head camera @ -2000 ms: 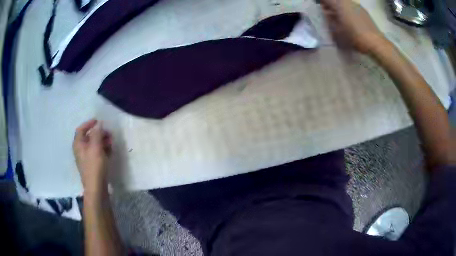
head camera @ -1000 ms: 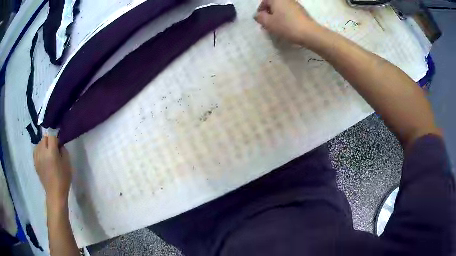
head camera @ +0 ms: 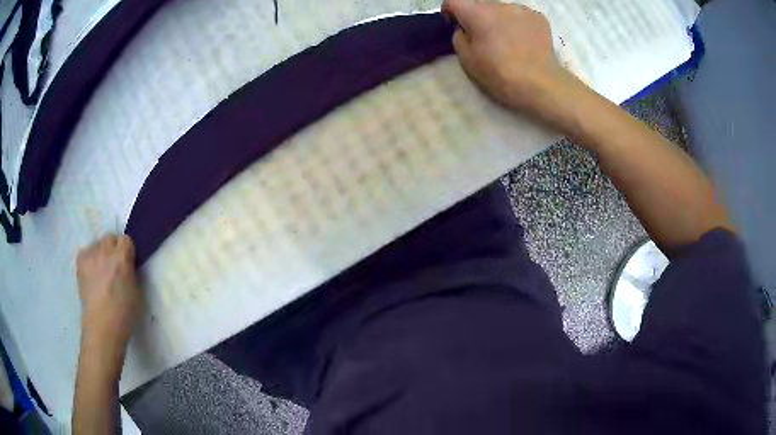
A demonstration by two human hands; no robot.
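Observation:
A dark purple-black curved piece (head camera: 281, 106) lies in an arc across the pale padded cover, with a thin white rim along its outer curve. My left hand (head camera: 108, 276) grips its lower left end with fingers closed. My right hand (head camera: 502, 47) grips its upper right end, by the top edge of the view. The fingertips of both hands are partly hidden by the hands themselves.
A second dark curved piece (head camera: 72, 93) with a white rim lies at the upper left. A black-and-white cloth strip (head camera: 32, 51) is beyond it. The table cover's front edge (head camera: 281, 285) runs before my lap. A round shiny object (head camera: 634, 289) is below right.
My right hand has come to the piece's right end and taken hold. The piece has moved nearer me, away from the second piece, and is spread into a wider arc.

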